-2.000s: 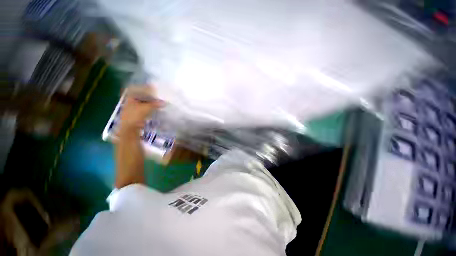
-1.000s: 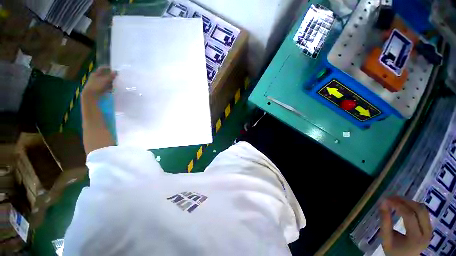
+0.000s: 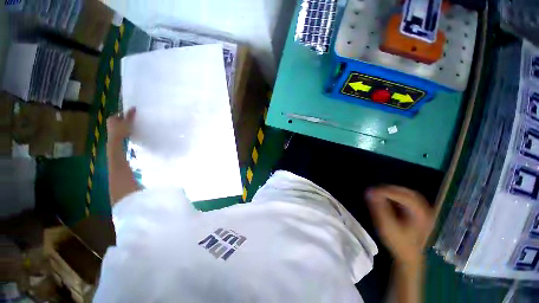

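Observation:
A plain white sheet [image 3: 177,124] lies tilted at the left, over a tray of phone frames [image 3: 230,65] on a carton. My left hand [image 3: 122,127] holds the white sheet by its left edge. My right hand [image 3: 402,222] is raised over the dark gap right of my body, slightly blurred, fingers curled; I see nothing in it. A phone frame [image 3: 421,21] sits on the orange block [image 3: 412,46] at the top right, away from both hands.
The perforated base plate [image 3: 366,35] and blue start box [image 3: 384,94] stand on the teal bench [image 3: 319,142]. Tweezers [image 3: 307,120] lie near its front edge. Stacked blister trays [image 3: 502,237] are at the right. Brown cartons [image 3: 74,254] stand at the left.
The white sheet and left hand are lower in view. My right hand has moved left, away from the right tray stack. The view has shifted, with the bench further left and higher.

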